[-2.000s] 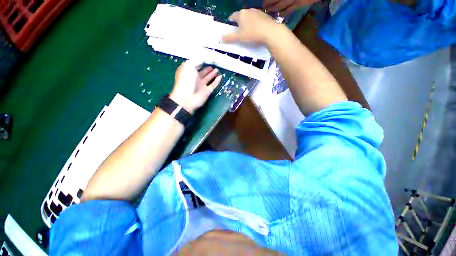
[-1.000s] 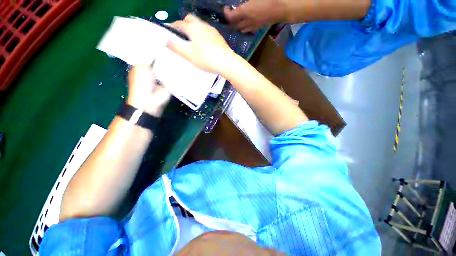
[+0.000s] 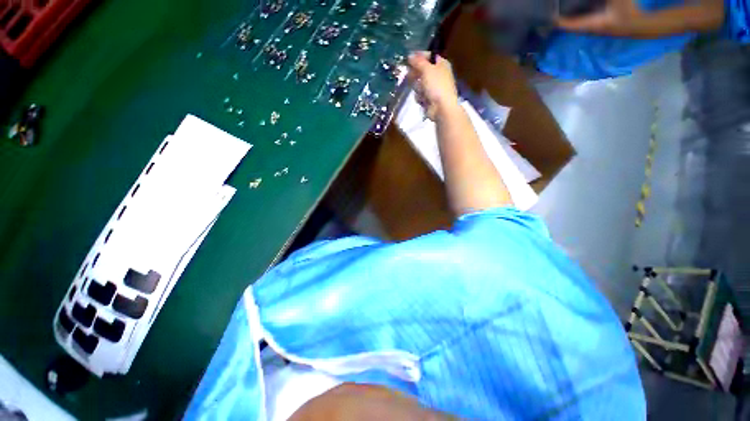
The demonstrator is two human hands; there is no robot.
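My right hand (image 3: 436,86) is at the bench's right edge, beside the clear parts tray (image 3: 329,62) and above the cardboard box. Its fingers are curled, and I cannot tell if they hold anything. White sheets (image 3: 502,156) lie in the box under and beside my right forearm. The clear tray holds several clusters of small metal parts. A stack of die-cut adhesive sheets (image 3: 156,214) lies on the green mat at left, with black L-shaped pieces at its near end. My left hand is out of view.
The open cardboard box (image 3: 534,115) stands against the bench edge. Tiny metal bits (image 3: 275,119) are scattered on the mat. A small dark object (image 3: 29,125) lies far left, near a red crate (image 3: 29,29). Another person's arm (image 3: 633,20) shows at top right. A tube-frame rack (image 3: 674,325) stands lower right.
The white sheets held over the bench are gone from there, uncovering the clear tray. My right hand has moved right to the box side. My left hand has left the view.
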